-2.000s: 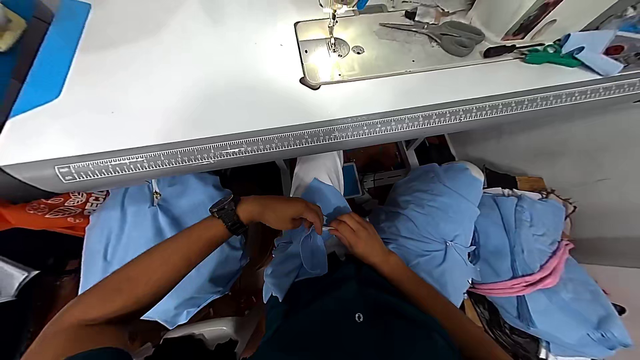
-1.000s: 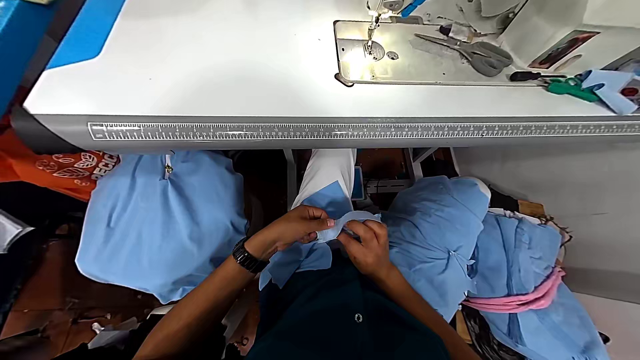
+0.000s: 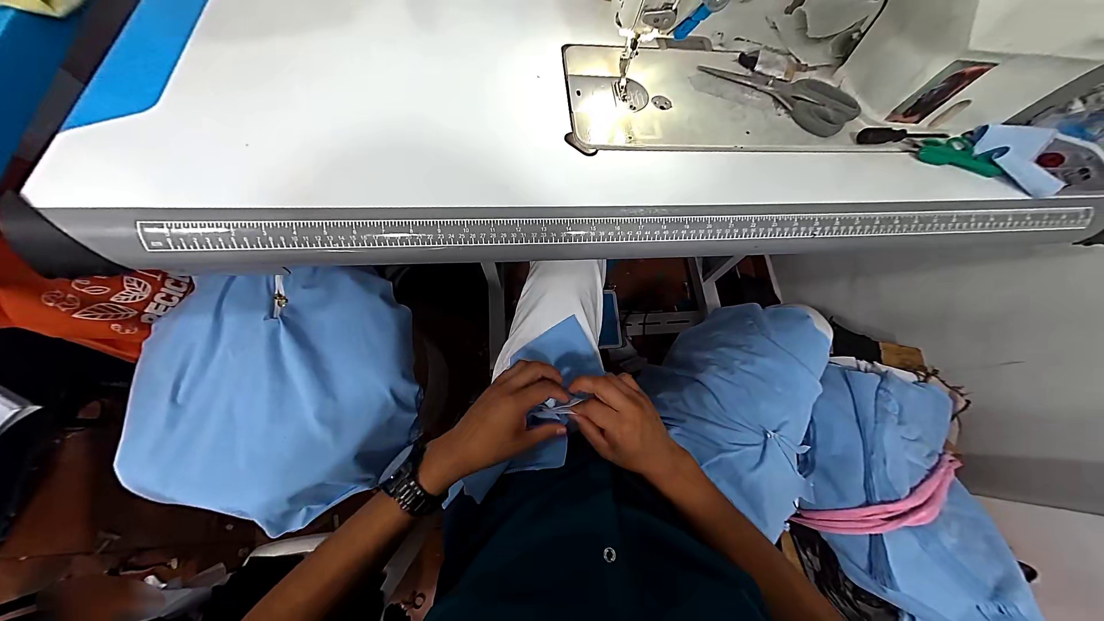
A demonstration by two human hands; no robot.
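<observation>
Over my lap, both hands pinch the folded edge of a light-blue fabric piece [image 3: 552,345]. My left hand [image 3: 509,414], with a dark watch at the wrist, grips it from the left between thumb and fingers. From the right, my right hand [image 3: 623,423] holds the same edge, its fingertips nearly meeting the left ones. Part of the cloth is hidden under the fingers. The fabric lies against white cloth over my leg. Beyond the table edge stands a sewing machine [image 3: 634,52] with its lamp lit.
A ruler strip [image 3: 604,233] runs along the table's front edge. Grey scissors [image 3: 798,99], a screwdriver [image 3: 893,135] and green-handled snips [image 3: 957,155] lie at the right. Blue cloth hangs at left [image 3: 267,405]; blue bundles [image 3: 742,397] sit at right, one tied with a pink band [image 3: 897,509].
The pale flap raised between my hands one second ago is now folded down small between my fingertips. Both hands have stayed on the cloth. The view has shifted somewhat.
</observation>
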